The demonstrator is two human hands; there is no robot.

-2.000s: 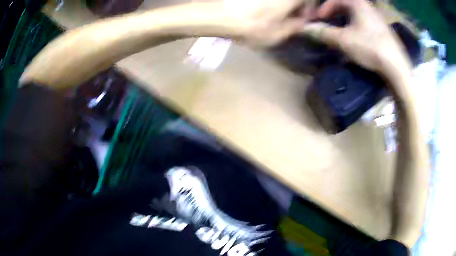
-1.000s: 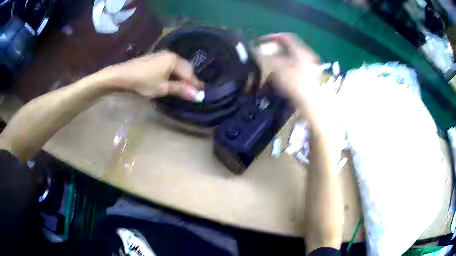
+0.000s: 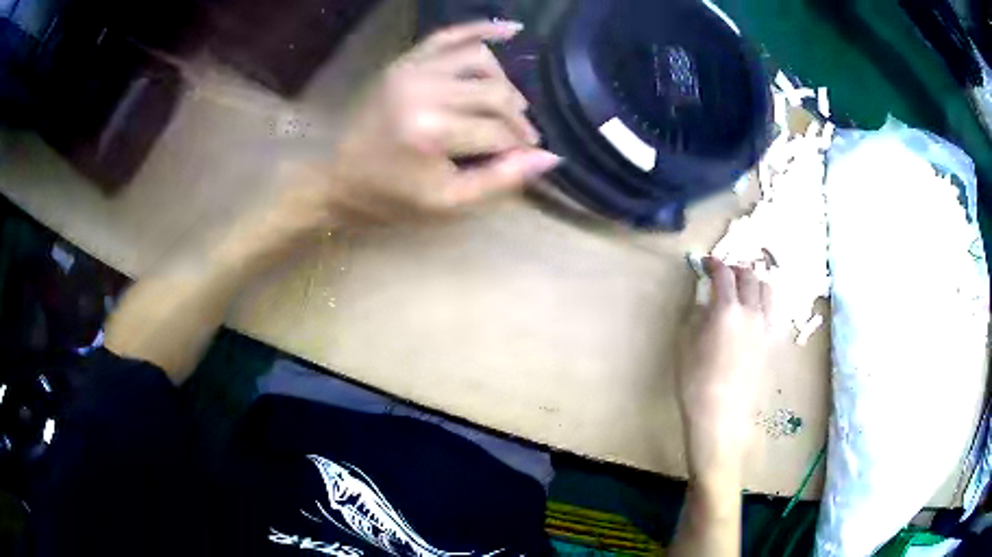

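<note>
A round black housing (image 3: 664,98) lies at the top centre, with a white pad (image 3: 628,144) on its near rim and another white strip at its far rim. My left hand (image 3: 446,131) is slightly blurred at the housing's left side, fingers curled and apart, with nothing visible in it. My right hand (image 3: 727,316) is low at the left edge of a loose pile of white pads (image 3: 794,218). A small pale piece shows at its fingertips; whether it is gripped, I cannot tell.
A big clear bag of white pads (image 3: 903,326) fills the right side. The tan cardboard (image 3: 468,316) has a front edge running diagonally near my body. Dark reddish-brown things (image 3: 141,120) are at the upper left. Yellow slats (image 3: 609,528) show below the bench edge.
The housing is turned, and its control box no longer shows. My left hand has come off the disc to its side. My right hand has moved from the housing down to the pad pile. The view has shifted.
</note>
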